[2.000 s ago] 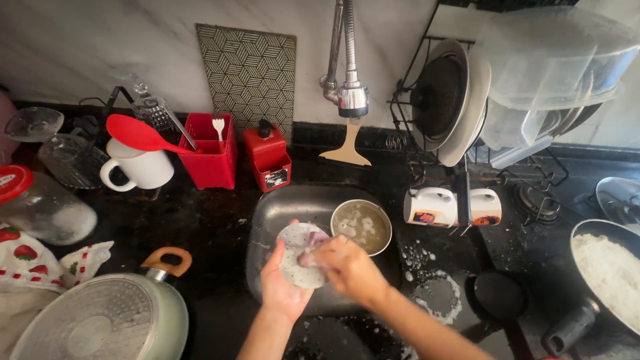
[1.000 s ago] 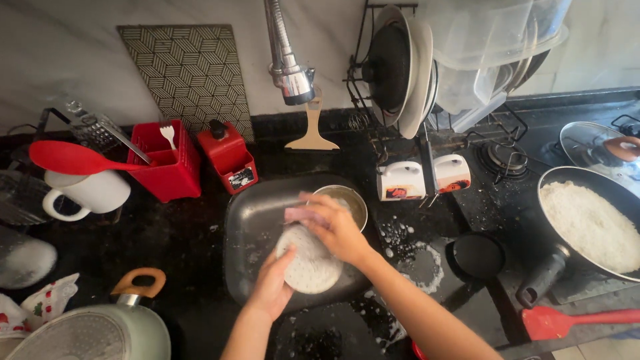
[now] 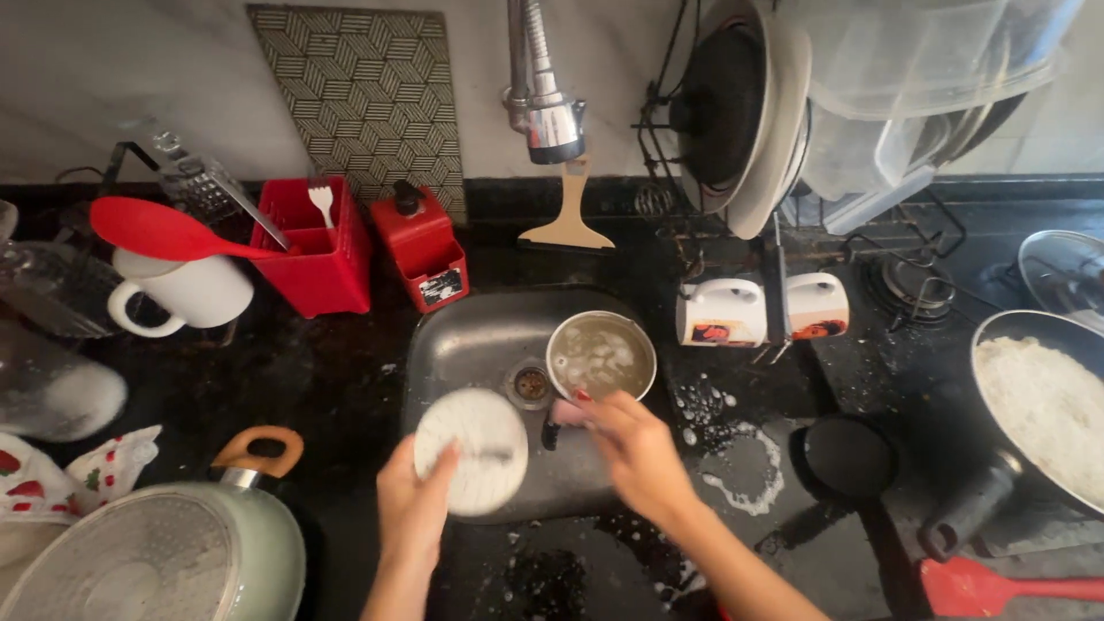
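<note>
My left hand (image 3: 416, 492) grips a round white soapy lid or dish (image 3: 473, 453) by its left edge, thumb on top, over the front left of the sink basin (image 3: 457, 336). In my right hand (image 3: 625, 444) is a pinkish sponge or cloth (image 3: 567, 413), at the near rim of a pot (image 3: 602, 355) of cloudy, foamy water. The pot stands in the basin's right side, and its dark handle (image 3: 549, 431) points toward me. Left of it the drain (image 3: 529, 384) shows bits of residue. Above hangs the metal faucet (image 3: 552, 125), with no water seen running.
Behind the sink stand a red soap dispenser (image 3: 420, 250), a red utensil holder (image 3: 315, 267) and a beige squeegee (image 3: 567, 207). A white mug (image 3: 194, 293) and a green pan (image 3: 259, 535) are at left. To the right are a dish rack, hanging mugs (image 3: 720, 312) and a pan of rice (image 3: 1044, 414).
My right hand has moved off the white round piece to the pot's near rim. My left hand still holds the piece, now apart from the right hand.
</note>
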